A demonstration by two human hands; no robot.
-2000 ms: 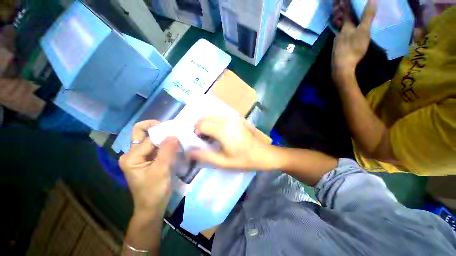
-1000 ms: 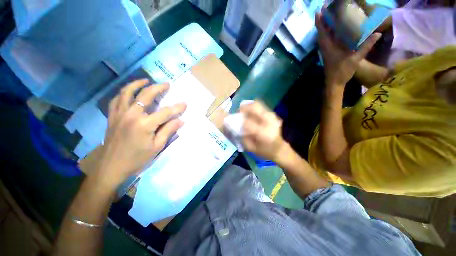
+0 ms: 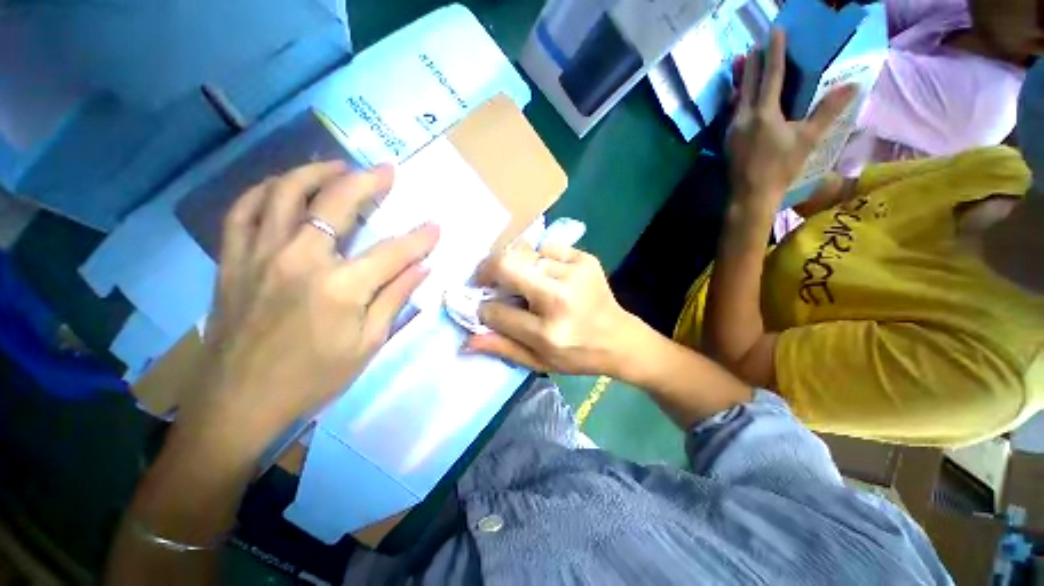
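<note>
A flat unfolded box (image 3: 395, 406) in light blue and white lies on the dark green bench, with a dark cylinder picture at its upper left and a brown flap (image 3: 509, 166) at its right side. My left hand (image 3: 303, 286) rests spread on the box, fingers apart, over part of the dark picture. My right hand (image 3: 555, 303) is closed on a white crumpled cloth (image 3: 469, 307), which touches the box near the base of the brown flap. Part of the cloth is hidden in the fingers.
Large blue opened boxes (image 3: 160, 103) stand at the upper left. An upright humidifier box (image 3: 601, 57) stands ahead on the green bench (image 3: 624, 149). At right, a person in yellow (image 3: 882, 309) handles a blue and white box (image 3: 824, 69). Brown cartons (image 3: 950, 504) are at the lower right.
Both hands were together on the cloth; then my left hand spread flat on the box. My right hand has since brought the cloth from beside the box onto its surface.
</note>
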